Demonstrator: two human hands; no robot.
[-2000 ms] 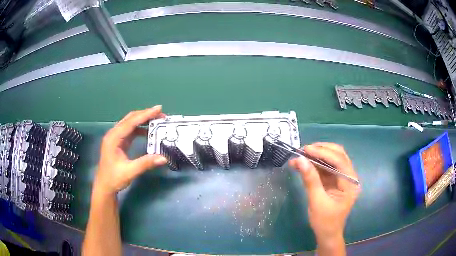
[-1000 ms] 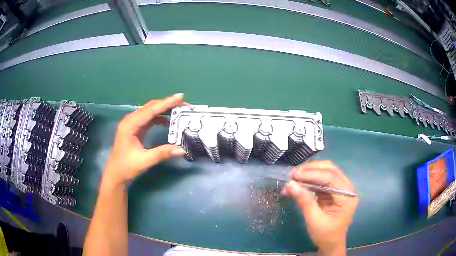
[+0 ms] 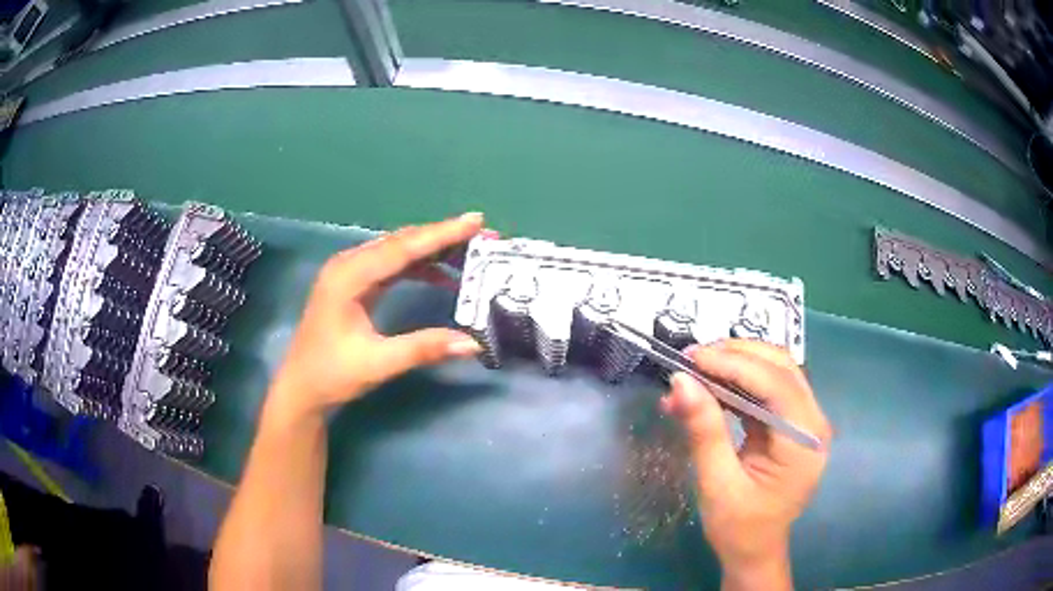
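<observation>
A working stack of notched plates lies in front of me, its four recesses facing me and layered dark edges below the top face. My left hand grips the stack's left end, fingers behind and thumb at the front corner. My right hand holds thin steel tweezers like a pen. The tweezers' tips are at the second recess from the left; whether they hold a piece is too small to tell. My right fingers cover part of the stack's right front. Tiny copper-coloured pieces lie scattered in front of the stack.
Waiting stacks stand at the left bench edge. At the right are a blue bin with orange-brown contents and a tan strip. Single plates lie beyond the bench edge. Metal rails cross the green surface behind.
The view has shifted, so things sit further right in it. The tweezers went from the rightmost recess down over the loose pieces, then back up to the second recess from the left.
</observation>
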